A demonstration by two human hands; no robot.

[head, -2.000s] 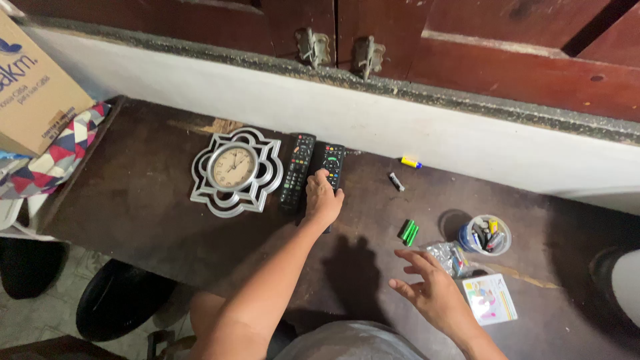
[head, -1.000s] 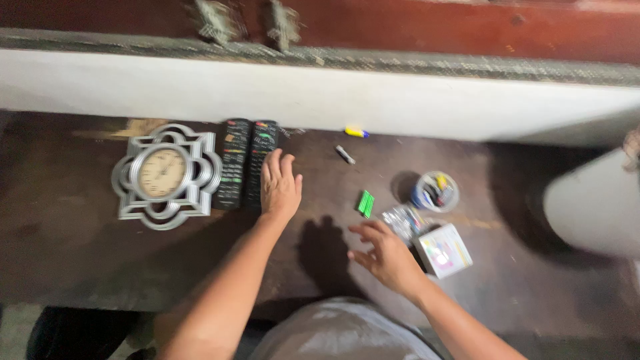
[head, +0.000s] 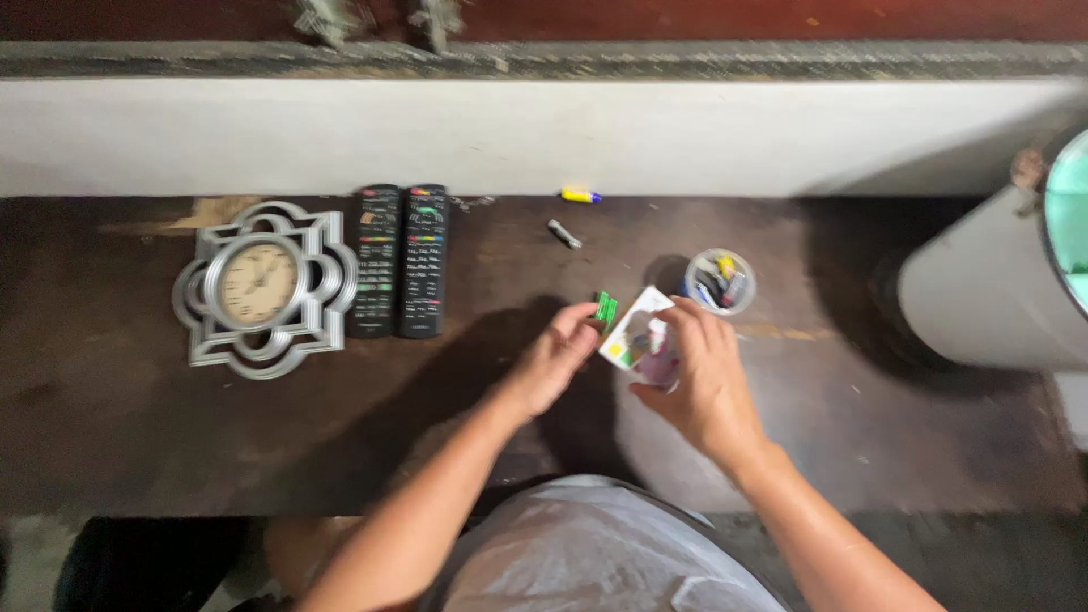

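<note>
My right hand [head: 701, 374] grips a small white printed box [head: 633, 336], tilted above the dark wooden table. My left hand [head: 557, 353] is to the left of the box, its fingertips beside two green batteries [head: 606, 308]; it holds nothing that I can see. Just behind my right hand is a round clear tub [head: 720, 281] with batteries and other small items in it. A grey battery [head: 563, 235] and a yellow battery [head: 580, 195] lie farther back. Two black remote controls [head: 375, 260] lie side by side, left of my left hand.
A silver-framed clock [head: 259, 285] lies face up at the left, beside the remotes. A large whitish bucket [head: 977, 289] with a green inside stands at the right. The white wall [head: 476, 136] runs along the table's back edge, below reddish wooden doors [head: 680, 19].
My left hand has left the right-hand remote and moved right, near the green batteries. My right hand has taken hold of the white box, which lay on the table, and lifted it. The view has shifted.
</note>
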